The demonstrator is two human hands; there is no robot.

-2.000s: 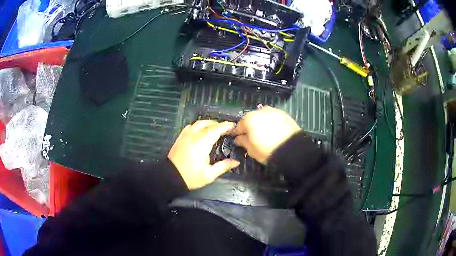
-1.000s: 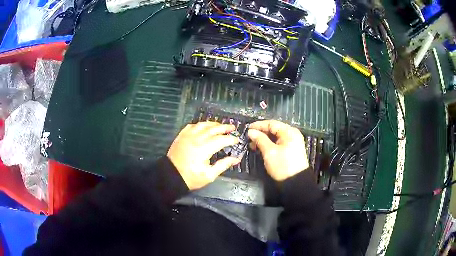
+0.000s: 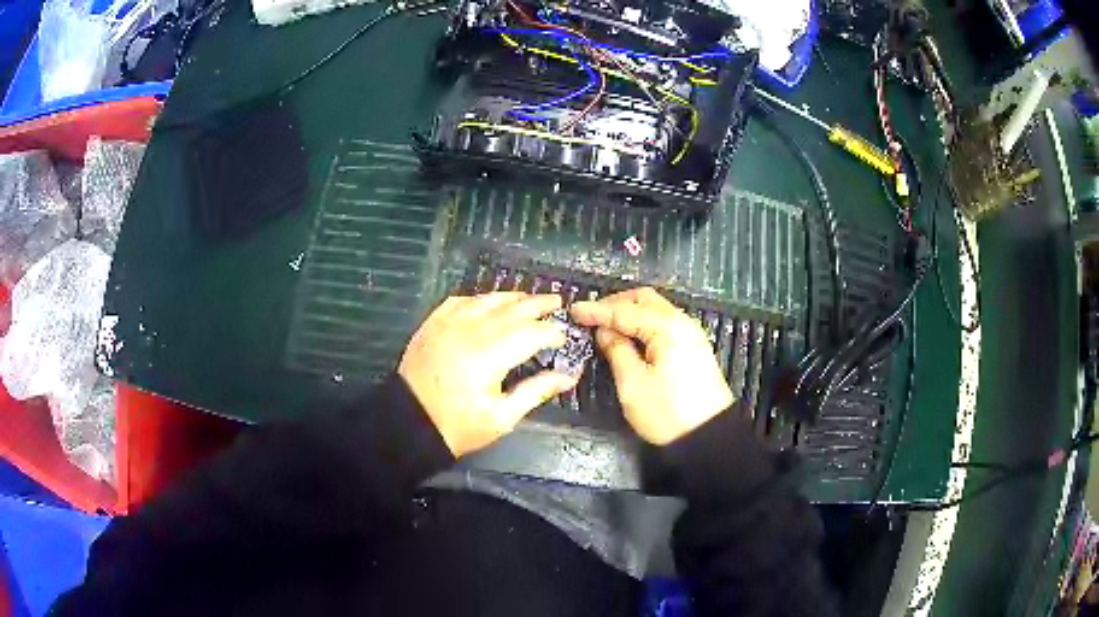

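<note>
A small dark module with metal parts (image 3: 571,348) is between my hands over the black ribbed mat (image 3: 500,275). My left hand (image 3: 482,362) holds it from the left, between thumb and fingers. My right hand (image 3: 657,359) has thumb and fingertips at its upper right edge; the fingers hide what they pinch there. The open black socket unit housing (image 3: 579,169) lies behind my hands, with blue, yellow and red wires and shiny contact strips inside.
A flat black cover (image 3: 247,171) lies at the left. A red crate (image 3: 133,121) with bubble-wrapped items stands further left. A yellow-handled screwdriver (image 3: 862,150) lies at the right, with a coiled black cord (image 3: 850,362) nearer. A small reddish-white piece (image 3: 632,246) lies on the mat.
My right hand has moved back from over the module to its right side and turned, showing more of the module. The small reddish-white piece on the mat has come into clear view.
</note>
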